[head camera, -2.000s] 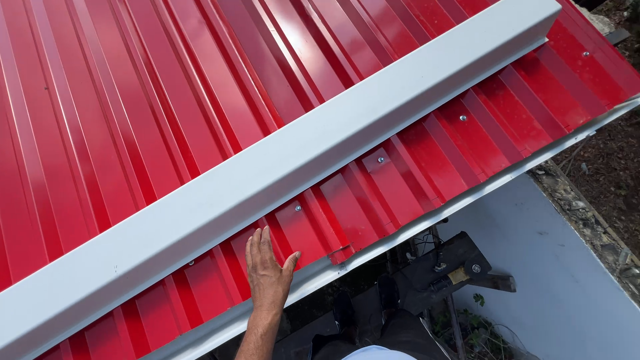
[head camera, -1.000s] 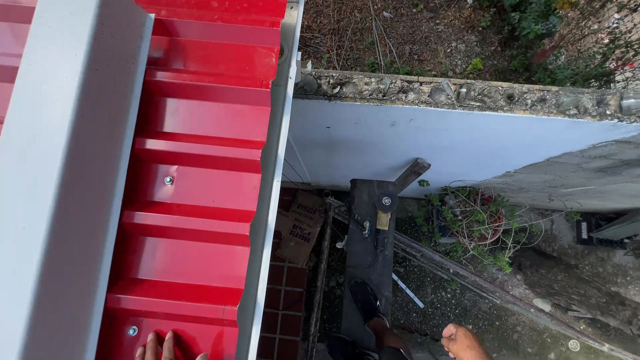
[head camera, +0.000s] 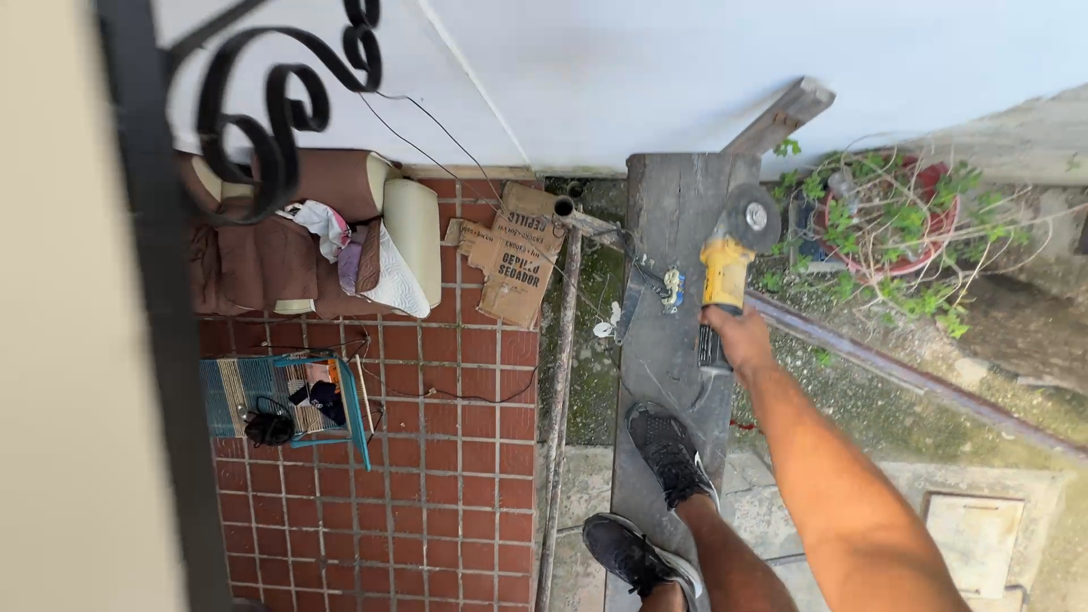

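Observation:
My right hand [head camera: 738, 340] is closed around the body of a yellow and black angle grinder [head camera: 725, 272] with a dark disc [head camera: 753, 218]. The grinder is over the far part of a dark wooden plank [head camera: 671, 365], on which my feet in black sneakers [head camera: 667, 450] stand. Left of the grinder, a small blue and white object [head camera: 673, 291] with a dark cord lies on the plank. My left hand is out of view.
A scroll-shaped black metal grille [head camera: 280, 110] is close on the left. Below are a metal pole [head camera: 561, 391], a brown sofa [head camera: 323, 229], flattened cardboard [head camera: 520, 255], a blue-framed chair [head camera: 340, 399] and a potted plant [head camera: 901, 212]. A wooden beam end [head camera: 786, 110] juts beyond the plank.
The view has swung down from the red metal roof to the plank. My right hand, empty-looking one second ago, now holds the angle grinder. The hand on the roof has left view.

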